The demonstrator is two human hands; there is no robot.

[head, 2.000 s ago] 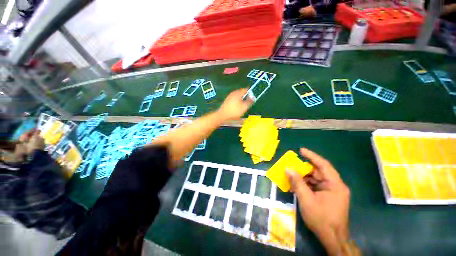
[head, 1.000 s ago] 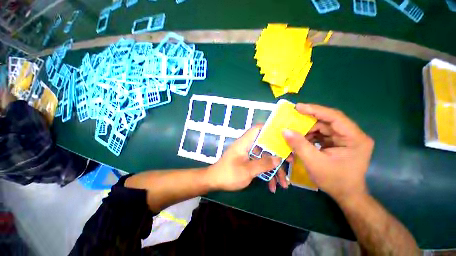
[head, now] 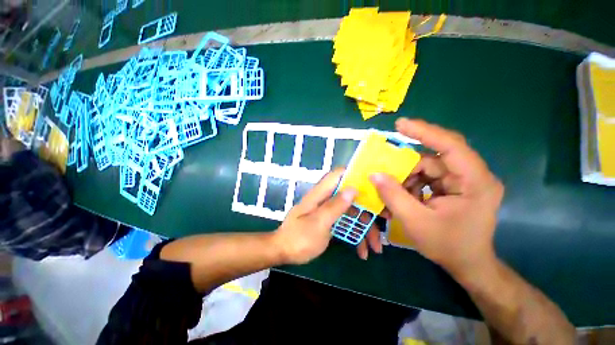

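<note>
My left hand (head: 310, 219) holds a light-blue phone housing (head: 352, 228) from the left, its keypad end showing at the bottom. A yellow piece (head: 381, 168) lies over the housing's upper part. My left thumb rests on the yellow piece's lower left edge. My right hand (head: 448, 202) grips the yellow piece from the right, thumb on its face and fingers at its upper edge. Under the hands lies the white grid sheet (head: 268, 167), its left windows showing green. Part of a yellow rectangle on it (head: 401, 234) shows below my right hand.
A pile of yellow pieces (head: 374, 60) lies beyond the hands. A tangled housing heap (head: 162, 101) is at left, a sheet stack (head: 593, 121) at the right edge. A pale rail (head: 290, 30) crosses behind. Another person's sleeve (head: 40, 209) is at far left.
My left hand has brought a housing back from the far strip to the yellow piece. Since a second ago, the yellow piece sits lower over the housing and my left thumb has moved onto it.
</note>
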